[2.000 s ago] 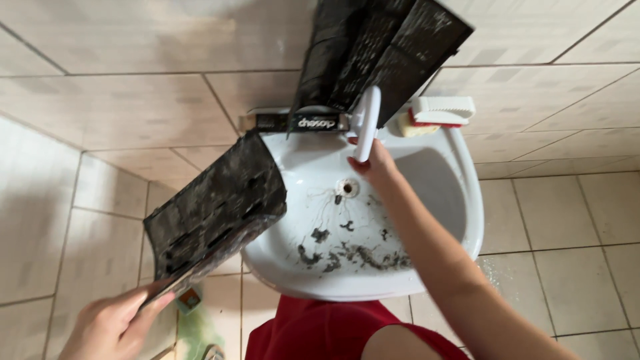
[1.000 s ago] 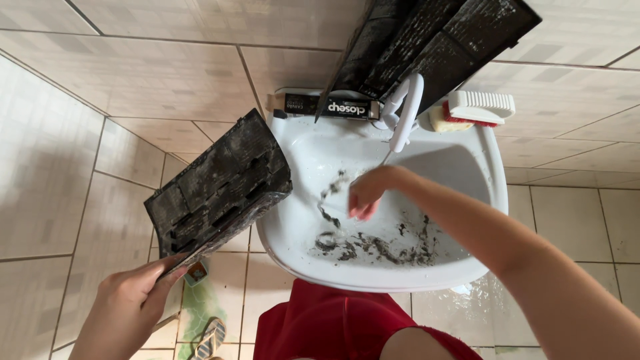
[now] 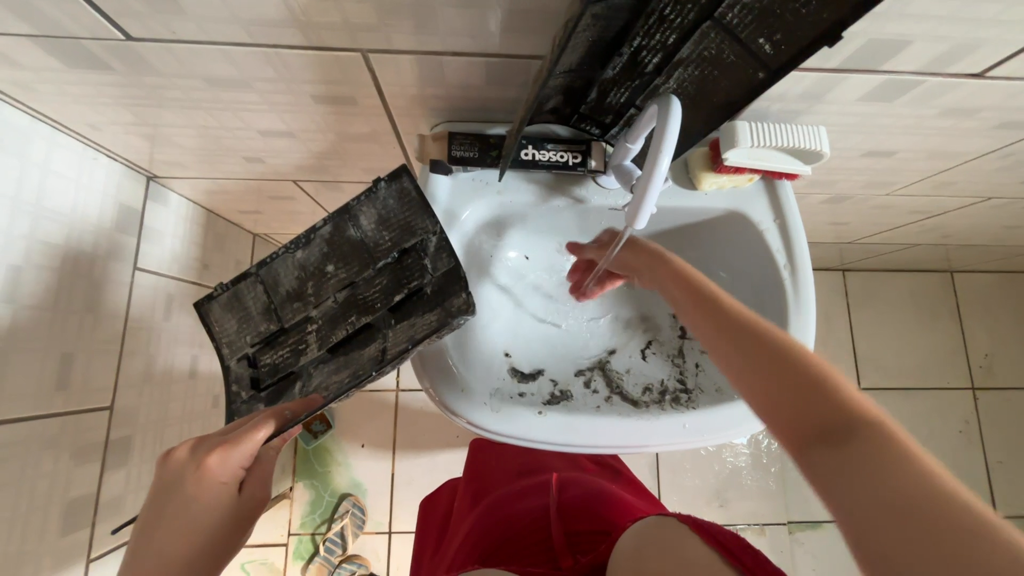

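Note:
My left hand (image 3: 216, 472) grips the lower edge of a dark, dusty plastic panel (image 3: 344, 296) with slots, held up left of the white sink (image 3: 496, 240). My right hand (image 3: 600, 268) is over the basin, holding nothing, fingers loosely bent, in a thin stream of water from the white faucet (image 3: 652, 160). Clumps of dark wet grime (image 3: 632, 384) lie along the front of the basin. More dark slotted panels (image 3: 688, 64) lean against the wall behind the faucet.
A black Closeup toothpaste box (image 3: 552, 156) lies on the sink's back ledge. A white scrub brush with red bristles (image 3: 772, 148) rests on a yellowish sponge (image 3: 712, 172) at the right. A sandal (image 3: 344, 524) and a small box (image 3: 316, 428) are on the tiled floor.
My right hand has moved away from the faucet into the basin. Water now runs from the spout, and the grime has shifted in the sink. My left hand keeps hold of the panel.

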